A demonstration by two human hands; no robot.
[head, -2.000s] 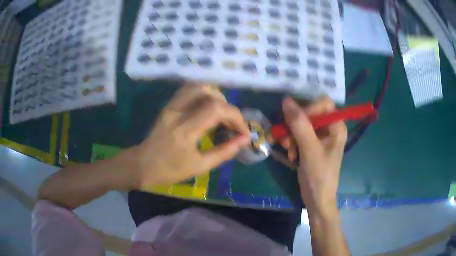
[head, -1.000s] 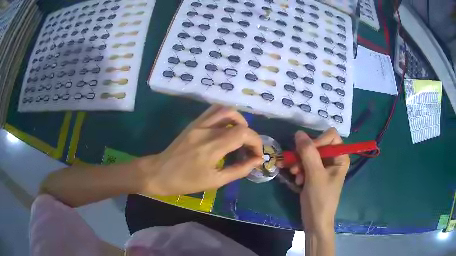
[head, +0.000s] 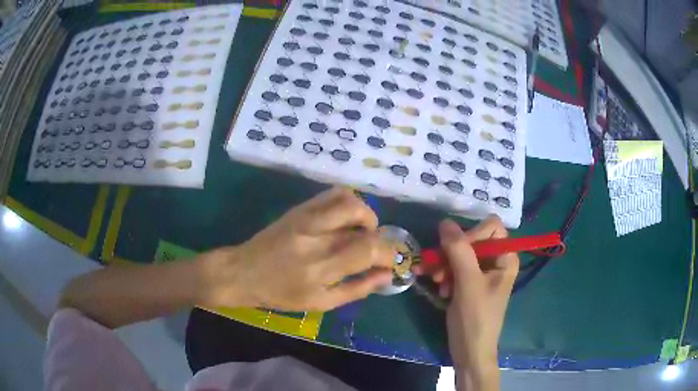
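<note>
The round silver fixture (head: 401, 237) lies on the green mat, with a brass-gold insert (head: 406, 267) at its centre. My left hand (head: 306, 248) is over its left side, fingertips bunched at the insert; they hide whether a part is between them. A small whitish spot shows at the fingertips. My right hand (head: 476, 275) holds the red test probe (head: 520, 245) nearly level, its tip end pointing left at the insert. Whether the tip touches anything cannot be told. The foam parts tray (head: 306, 162) is just beyond my hands, with rows of dark and some tan parts.
A second parts tray (head: 115, 177) lies at the left, with a tan column at its right edge. Another white tray (head: 562, 53) is at the back right. Papers (head: 559, 126) and a yellow-topped sheet (head: 634, 191) lie at right. Red and black wires run behind the probe.
The view has shifted since the earlier frames. My left fingers have closed in over the fixture, covering more of it. My right hand still holds the probe at the fixture.
</note>
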